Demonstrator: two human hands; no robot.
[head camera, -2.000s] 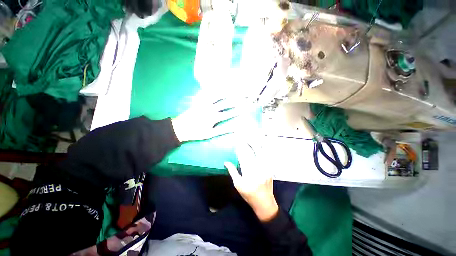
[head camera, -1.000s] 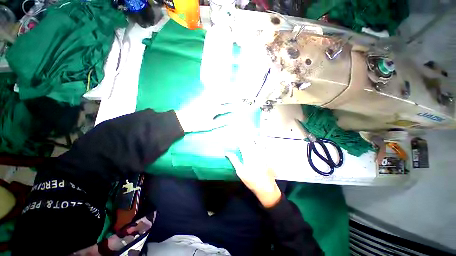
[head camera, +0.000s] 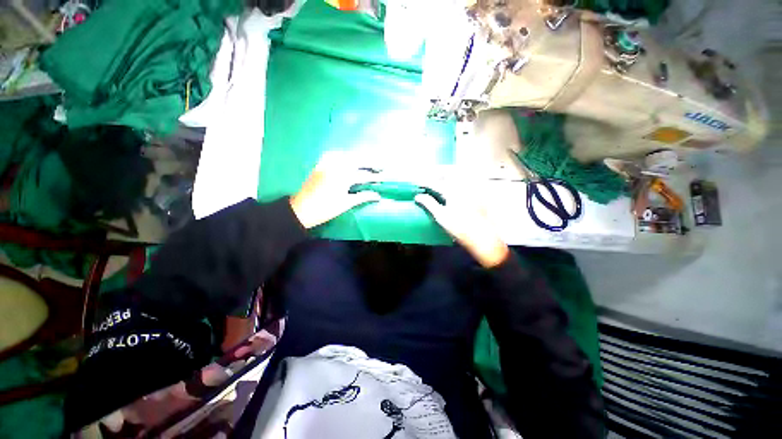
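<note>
A green fabric panel (head camera: 300, 116) lies on the white machine table, washed out to white under the lamp. My left hand (head camera: 336, 190) and my right hand (head camera: 463, 214) hold a folded or raised edge of it between them, near the table's front edge. Thumbs lie on the near side; the fingers are partly lost in the glare. The cream sewing machine (head camera: 592, 81) stands at the upper right. Its presser foot area (head camera: 459, 109) is beyond my hands, beside the panel's right side.
Black-handled scissors (head camera: 553, 204) lie right of my right hand, beside a crumpled green bundle (head camera: 570, 163). An accessory tray (head camera: 658, 206) and small black box (head camera: 706, 202) are at the right end. Heaped green pieces (head camera: 137, 64) lie upper left. A wooden chair (head camera: 90, 296) stands left.
The view has shifted, so table and machine appear higher. My hands have drawn back from the needle area towards the front edge and now hold the cloth's edge between them.
</note>
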